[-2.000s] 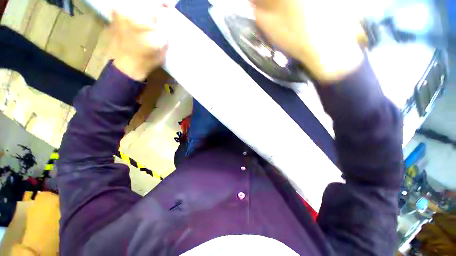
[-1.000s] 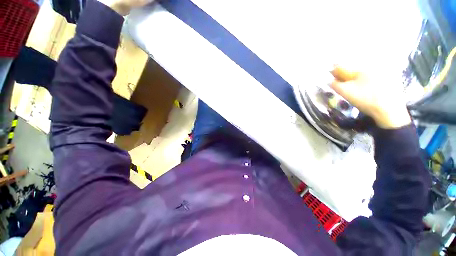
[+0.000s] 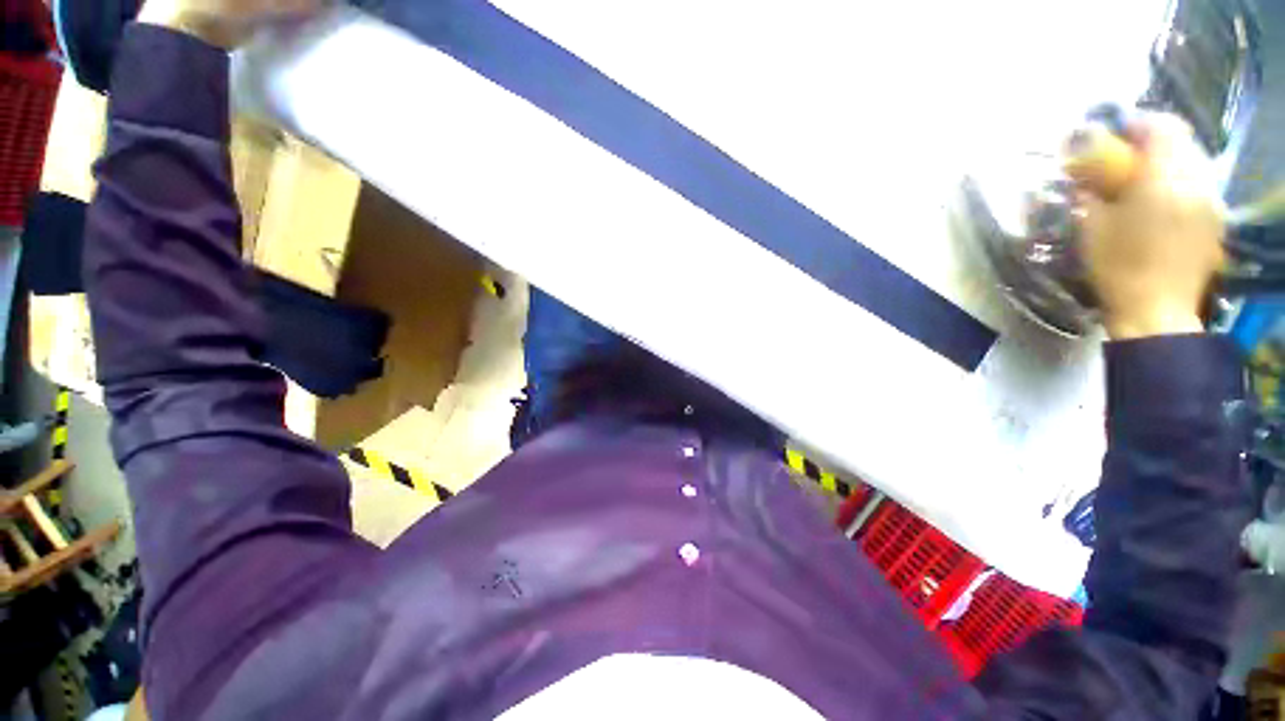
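Note:
A long dark waistband strip (image 3: 705,172) lies flat and diagonally on the white ironing table cover (image 3: 874,430), its cut end near the right. My right hand (image 3: 1156,226) is closed around the light brown iron handle (image 3: 1103,159). The shiny steam iron (image 3: 1036,240) is blurred, to the right of the strip's end and apart from it. My left hand (image 3: 233,14) is at the top left edge, partly cut off, near the table's left end; its fingers and what they may hold are unclear.
Cardboard boxes (image 3: 307,211) with a dark strip stack (image 3: 317,335) stand below the table at left. A red plastic crate (image 3: 937,563) is under the table's right part. A shiny metal plate (image 3: 1205,64) is at the far right. Yellow-black tape (image 3: 399,471) marks the floor.
The iron and my right hand have moved right, off the strip, so its end now shows. My left hand has moved left towards the picture's edge.

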